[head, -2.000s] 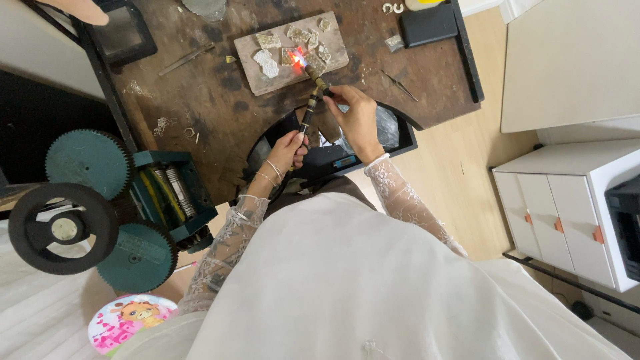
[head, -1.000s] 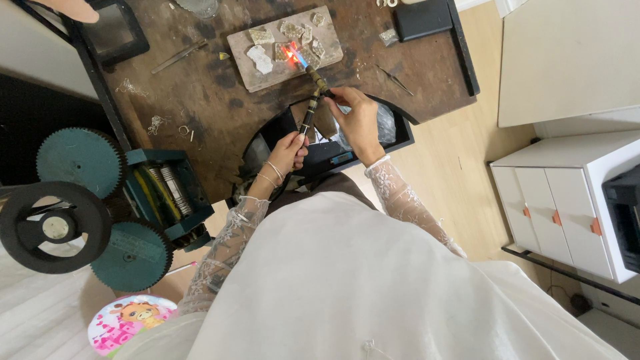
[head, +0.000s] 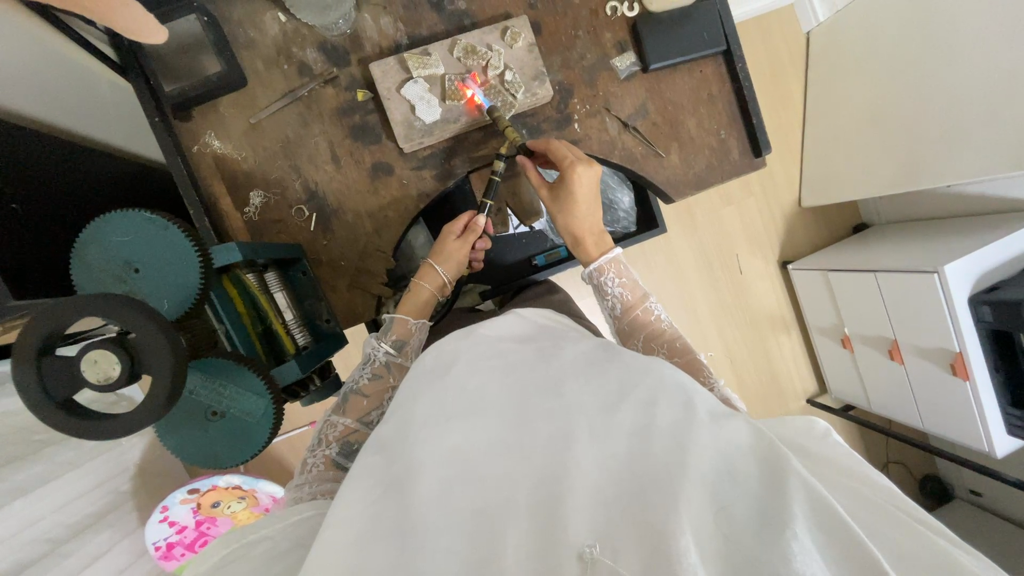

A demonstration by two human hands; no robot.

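Observation:
My left hand (head: 462,246) is closed around the black handle of a brass-headed gas torch (head: 494,182). The fingers of my right hand (head: 570,188) pinch the torch near its head, at the base of the nozzle. A blue flame leaves the nozzle and meets a glowing orange spot on the pieces lying on a soldering board (head: 400,130). Several irregular flat pieces lie on that board, among them a white perforated one (head: 421,101) at its left end and a yellowish one (head: 423,64) above it.
A geared rolling mill (head: 272,308) stands at the left edge of the wooden bench (head: 336,176). Tweezers lie on both sides of the board, left (head: 294,96) and right (head: 635,132). A black box (head: 680,38) is at the upper right. An open drawer (head: 512,276) sits beneath my hands.
The flame has shifted a little on the board, and the glowing spot now lies lower, on the pieces near the board's middle. Both hands keep the same hold on the torch.

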